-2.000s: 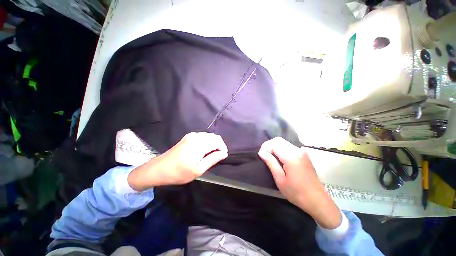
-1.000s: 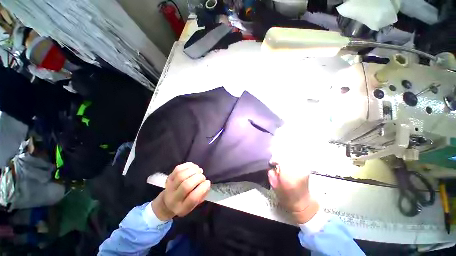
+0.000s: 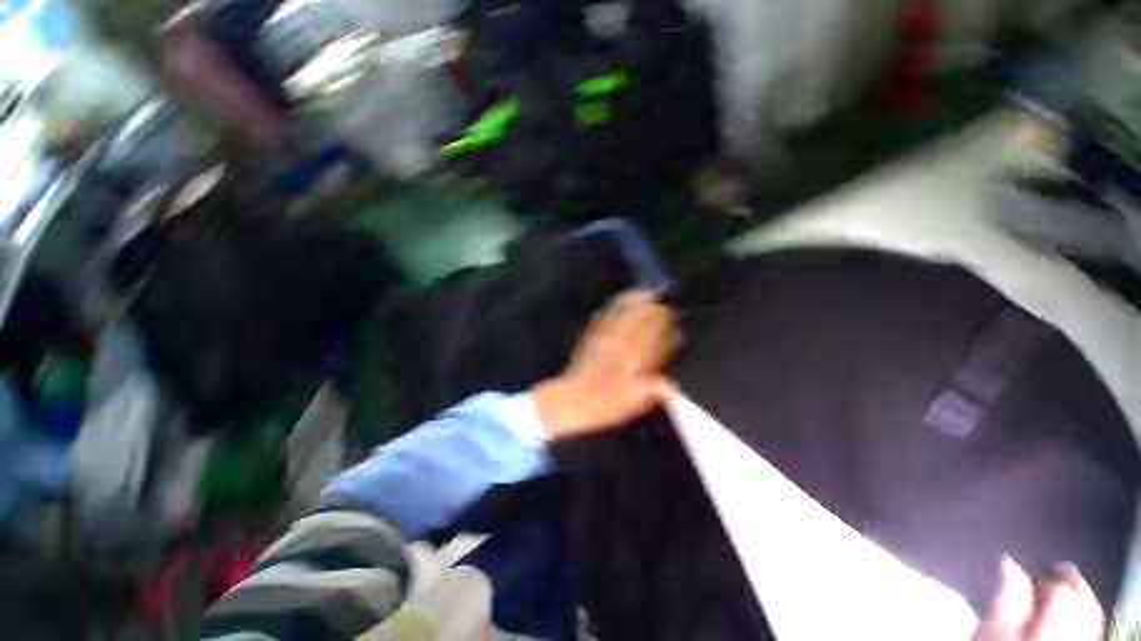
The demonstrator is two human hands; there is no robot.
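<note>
The frame is blurred. The dark garment piece [image 3: 826, 363] lies spread over the white table at the right. A narrow dark band with a paler end [image 3: 955, 413] shows on it. My left hand [image 3: 613, 363] is at the garment's left part, by the tip of a bright white wedge of table; its fingers look closed on the dark cloth. My right hand [image 3: 1045, 605] is at the lower right, cut off by the frame's bottom edge, with fingertips over the cloth; its grip cannot be made out.
The white table [image 3: 876, 200] runs to the upper right. Black heaps with neon green bits [image 3: 488, 128] lie beyond my left hand. Blurred piles of cloth [image 3: 275, 301] fill the left side. A red object [image 3: 915, 56] stands at the back. The sewing machine is out of view.
The view has swung left, taking the machine and scissors out of the picture. My left hand has moved left, away from my right hand. The garment is spread wider, and the band now shows.
</note>
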